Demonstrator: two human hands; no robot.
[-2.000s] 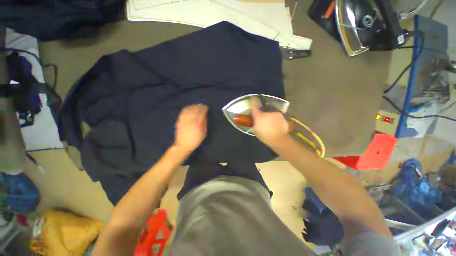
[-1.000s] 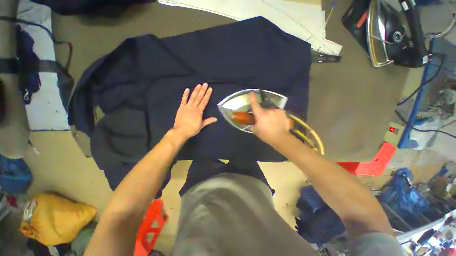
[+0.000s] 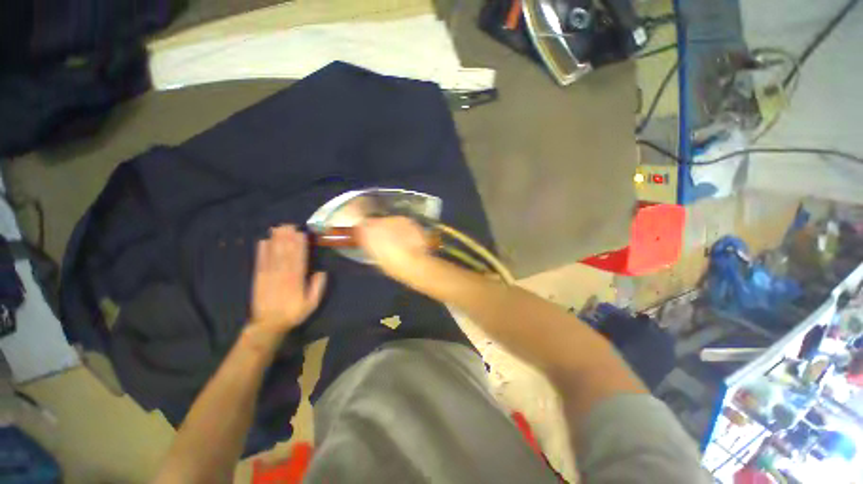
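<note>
A large dark navy garment [image 3: 350, 123] lies spread over the brownish table in front of me. My right hand [image 3: 388, 244] is closed on the orange-brown wooden handle of an electric iron [image 3: 416, 202]. The iron's silver plate lies on the garment with its point to the left, and a yellow cord runs off to the right. My left hand [image 3: 284, 281] lies flat on the garment just left of the iron's tip, holding nothing, its fingers pointing away from me. The handle is partly hidden by my right hand.
Paper patterns [image 3: 303, 45] lie along the far edge, with small dark thread snips [image 3: 471, 97] beside them. A second iron [image 3: 558, 38] stands at the far right. Heaped navy cloth [image 3: 66, 76] is at far left. A red plastic stool [image 3: 657, 238] is below the table's right edge.
The view has shifted and turned, so the table things sit further left. The iron and my right hand have come closer to my left hand, whose thumb still points toward the iron.
</note>
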